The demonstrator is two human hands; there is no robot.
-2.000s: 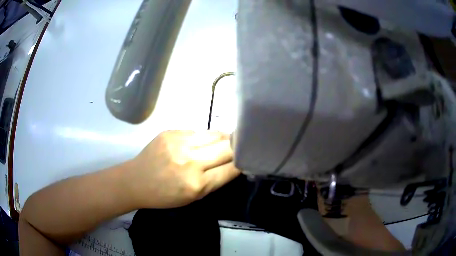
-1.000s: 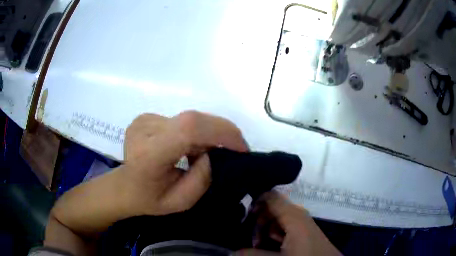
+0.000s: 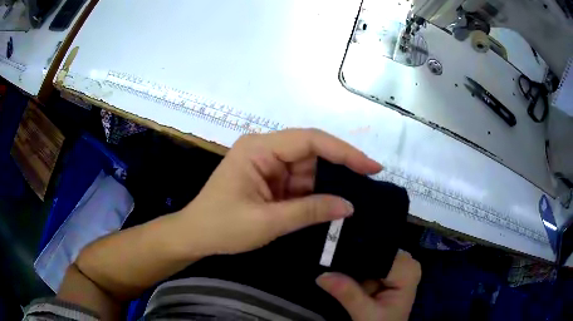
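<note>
A black fabric piece (image 3: 377, 219) is held up over the table's front edge, near my lap. A small white label (image 3: 332, 242) with a dark mark lies on the black cloth, slightly tilted. My left hand (image 3: 283, 182) grips the cloth from the left, its thumb at the label's upper end and its index finger along the cloth's top edge. My right hand (image 3: 377, 291) holds the cloth's lower edge from below, its thumb just under the label's lower end. Some of its fingers are hidden behind the cloth.
The white table (image 3: 213, 56) has a printed ruler scale (image 3: 201, 108) along its front edge. At upper right are the presser foot (image 3: 409, 39), black thread snips (image 3: 491, 100) and black-handled scissors (image 3: 534, 97). A blue tag (image 3: 548, 216) is at the right edge. A blue bin (image 3: 72, 188) stands below left.
The view has moved away from the machine head. Both hands have shifted right, and the cloth is now spread between them with the label facing up.
</note>
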